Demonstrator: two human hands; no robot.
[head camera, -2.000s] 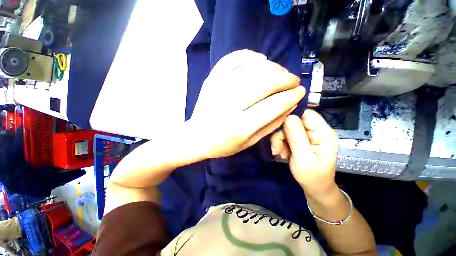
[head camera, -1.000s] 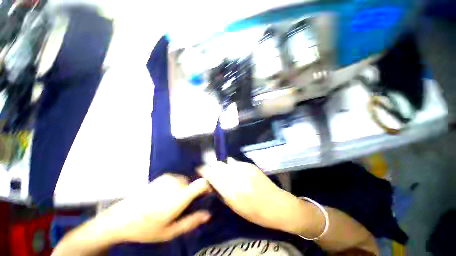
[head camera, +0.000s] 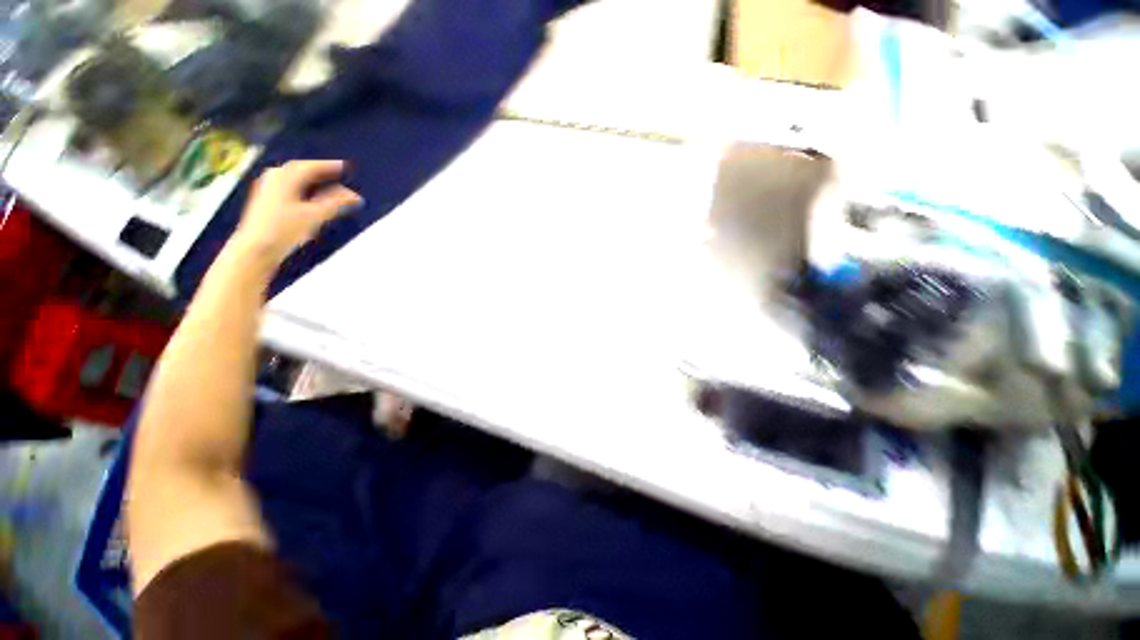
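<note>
My left hand (head camera: 294, 215) is at the left, on or just over the long navy fabric stack (head camera: 413, 106); the blur hides whether its fingers touch or hold the cloth. My right hand is not in view. The overlock machine (head camera: 931, 313) stands at the right, blurred, with its blue knob (head camera: 840, 273) and dark mechanism. Navy cloth (head camera: 563, 550) lies on my lap below the table edge. No cloth shows at the presser foot area, as far as the blur lets me see.
The white table (head camera: 500, 250) runs across the middle. Orange-looking scissors handles (head camera: 1070, 525) are at its right end. Yellow-green handles (head camera: 215, 156) lie by the neighbouring machine. A red crate (head camera: 75, 363) and blue basket (head camera: 100, 538) are at the lower left.
The view has swung, and the machine shows further right. My left hand has left my right hand and reached out to the fabric stack. My right hand has gone out of view.
</note>
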